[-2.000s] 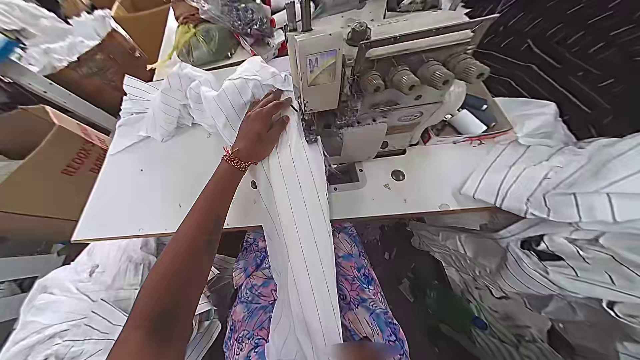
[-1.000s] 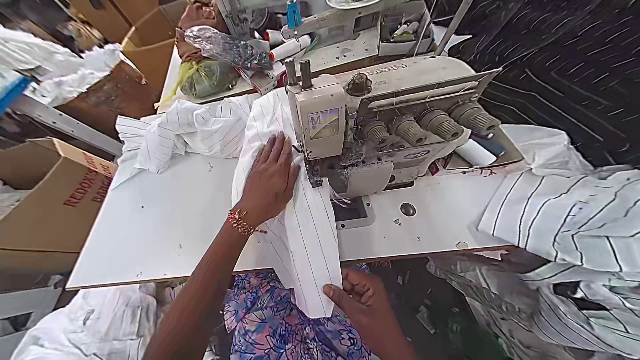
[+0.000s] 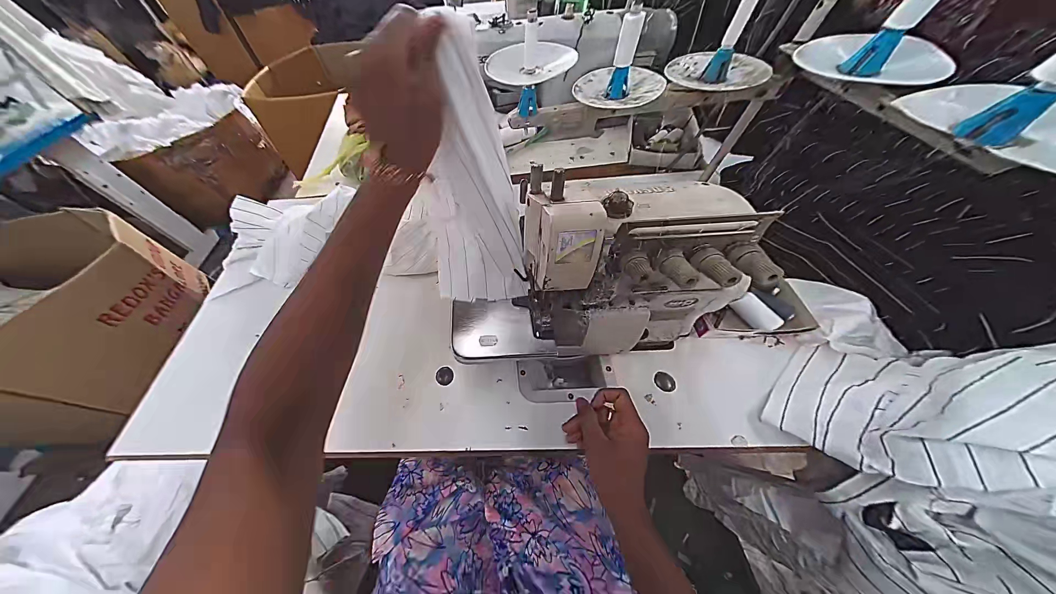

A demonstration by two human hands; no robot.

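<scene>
My left hand, somewhat blurred, is raised behind and to the left of an overlock sewing machine and grips the top of a white pinstriped fabric piece. The fabric hangs down from that hand to the machine's needle and presser foot area, above the metal cloth plate. My right hand rests at the front edge of the white table, fingertips curled together; whether something thin lies between them I cannot tell. More striped fabric lies bunched on the table's left side.
Striped cloth is heaped at the right table end. A cardboard box stands at the left. Thread cones on a stand rise behind the machine. A small tray with spools sits beside it. White cloth hangs low at the left.
My left hand has moved from the cloth beside the needle up and away, lifting the fabric. My right hand, holding the fabric's near end a second ago, is now off it. The view has tilted up.
</scene>
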